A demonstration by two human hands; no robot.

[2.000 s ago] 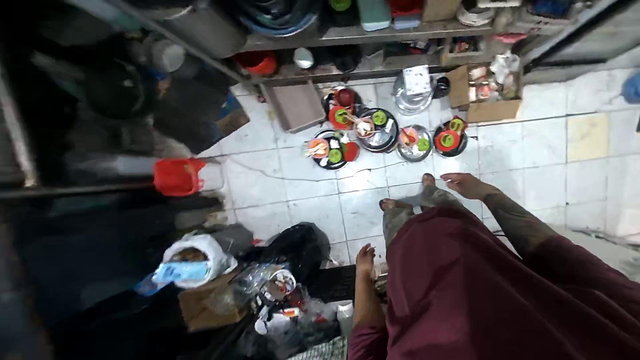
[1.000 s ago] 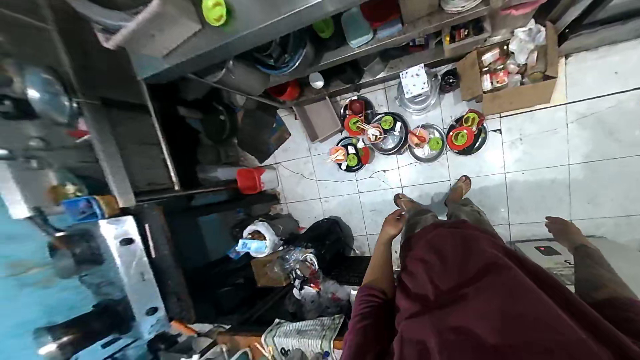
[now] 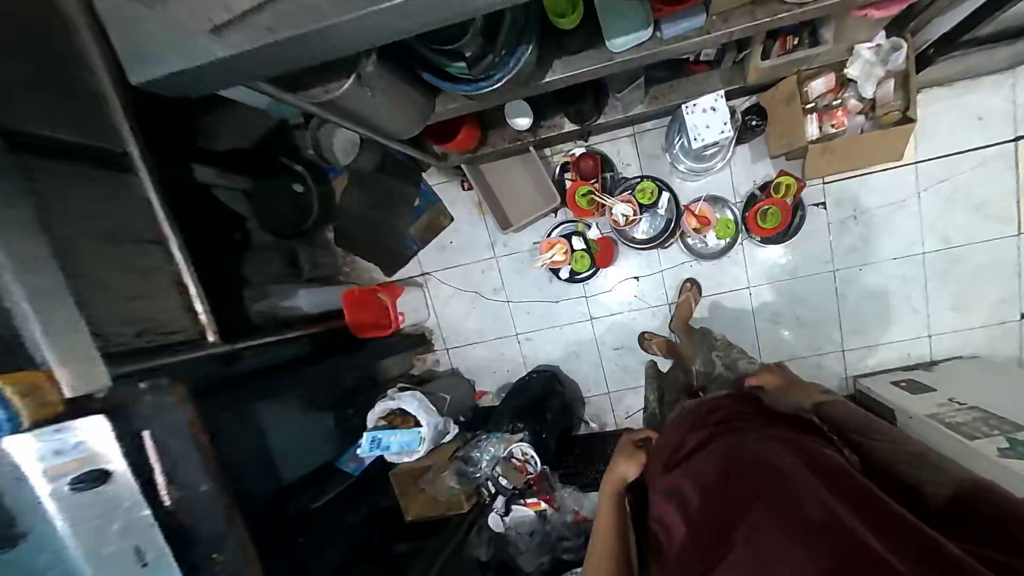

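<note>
My left hand (image 3: 628,458) is at the side of my camouflage-patterned trousers (image 3: 716,356), beside the hem of my maroon shirt (image 3: 768,480). Against the trousers at the front hem rests my right hand (image 3: 780,384), its fingers partly hidden. Whether either hand grips cloth cannot be told. Ahead of my sandalled feet, several round trays stand on the tiled floor (image 3: 632,320). They hold green cups, red and orange bowls, and used tissues; chopsticks lie in one bowl (image 3: 622,212). A patterned sheet lies on a clear lid or tray (image 3: 700,144).
A grey plastic tub (image 3: 516,192) lies near the shelf (image 3: 608,72). An open cardboard box (image 3: 860,152) holds jars. To the left are a red container (image 3: 372,310), black bag (image 3: 540,408) and rubbish-filled bags. A white appliance or cabinet (image 3: 944,400) stands at right.
My right hand has come in from the right to my trousers. My left hand has drawn back from in front of my knee to my side. The view has shifted.
</note>
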